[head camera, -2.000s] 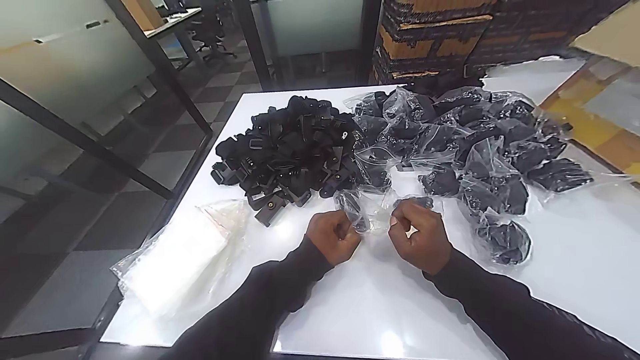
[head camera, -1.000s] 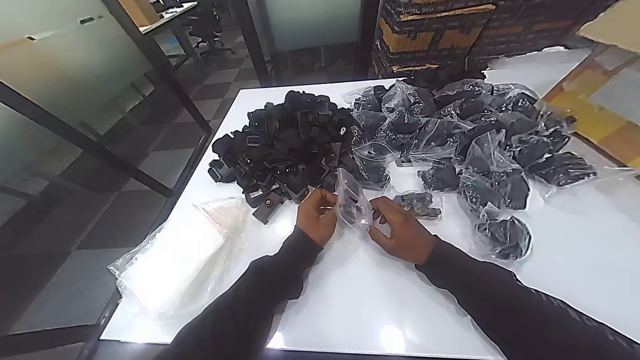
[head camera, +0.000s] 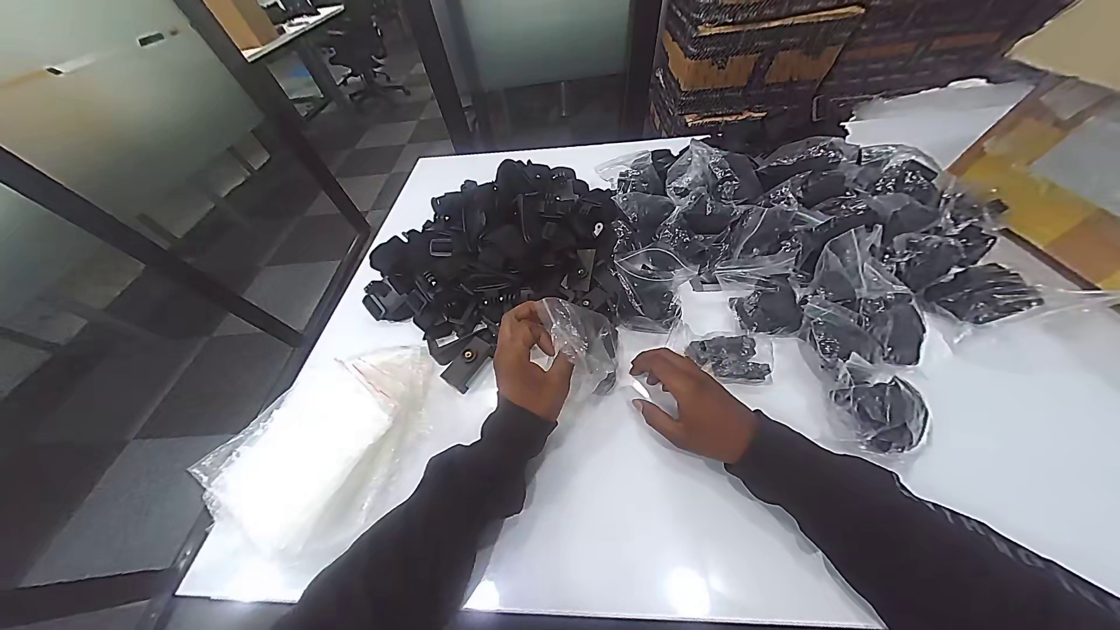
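My left hand (head camera: 534, 363) pinches the edge of a clear plastic zip bag (head camera: 588, 341), in front of a heap of loose black plastic parts (head camera: 516, 236). Something dark shows low in that bag, though its shape is unclear. To the right, my right hand (head camera: 691, 402) is apart from the bag, fingers spread and curved, holding nothing. Just beyond it lies a small clear bag with dark parts (head camera: 731, 357). Many filled clear bags (head camera: 866, 297) cover the table's back right. A stack of flat, empty-looking clear bags (head camera: 306, 446) lies at the left.
The white table (head camera: 674, 542) has its near edge below my forearms. Wrapped cardboard boxes (head camera: 752, 66) are stacked behind it, and an open carton (head camera: 1059, 175) stands at the right. A glass partition (head camera: 114, 105) and an office chair (head camera: 363, 52) are at the left and back.
My right hand has let go of the bag and moved a little away from it. My left hand keeps hold of the bag, which a second ago was between both hands.
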